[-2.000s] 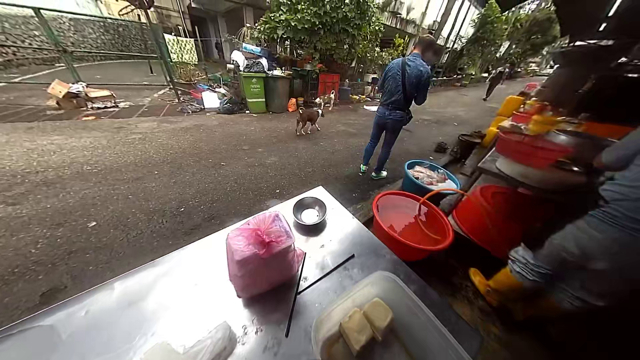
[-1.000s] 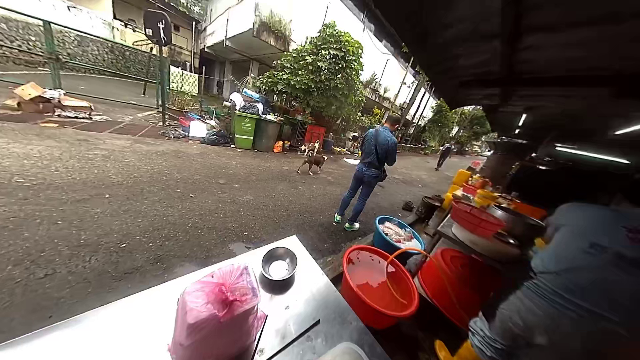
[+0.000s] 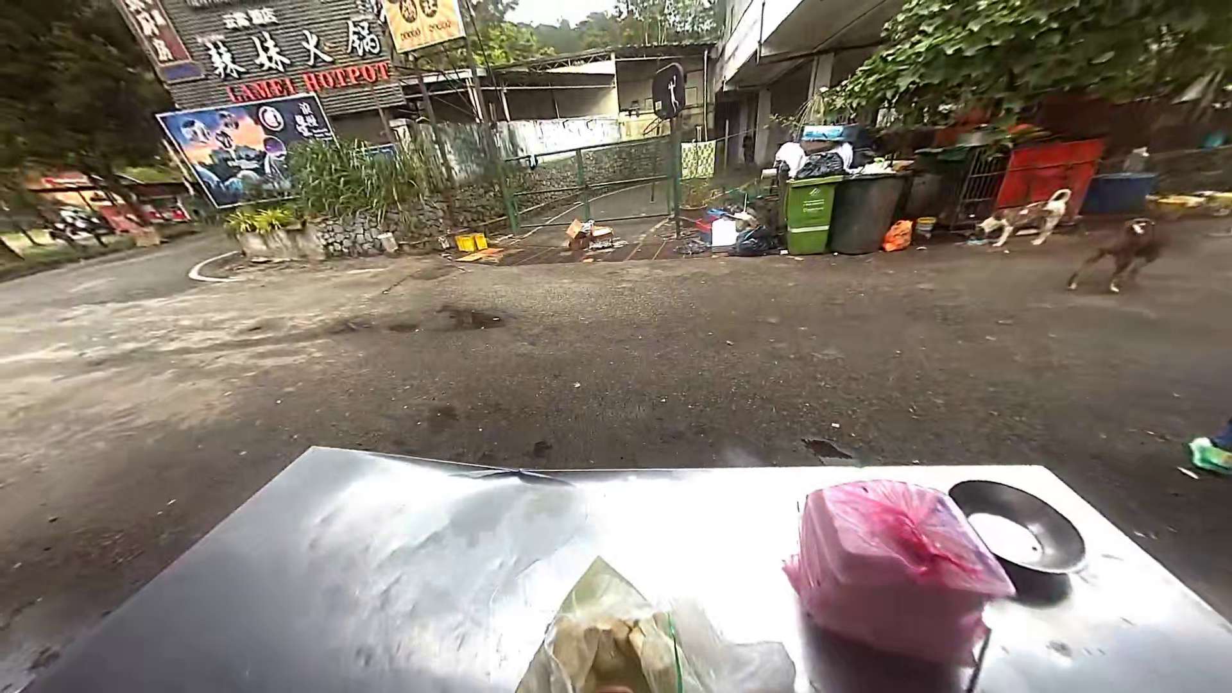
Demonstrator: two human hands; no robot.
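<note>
Neither of my hands can be made out in the head view. At the bottom edge, an open clear plastic bag (image 3: 703, 650) stands on the metal table (image 3: 433, 568), with a pale green and tan wrapping (image 3: 606, 626) in its mouth; its contents are unclear, and the frame cuts off its lower part. To its right, a knotted pink plastic bag (image 3: 895, 568) encloses a boxy stack. A dark round bowl (image 3: 1018, 529) with a pale inner bottom sits just behind and right of that bag. Part of a thin dark stick (image 3: 979, 662) shows by the bag's lower right corner.
Beyond the table's far edge lies a paved road (image 3: 577, 366). Two dogs (image 3: 1030, 219) (image 3: 1121, 255) are at the right, near wheeled bins (image 3: 811, 217) and piled rubbish. Part of a person's shoe (image 3: 1210, 455) shows at the right edge. Signs with writing hang at upper left.
The view has swung far left, leaving the tubs and most of the standing person outside the frame. The brown dog and the white-and-brown dog are now farther apart.
</note>
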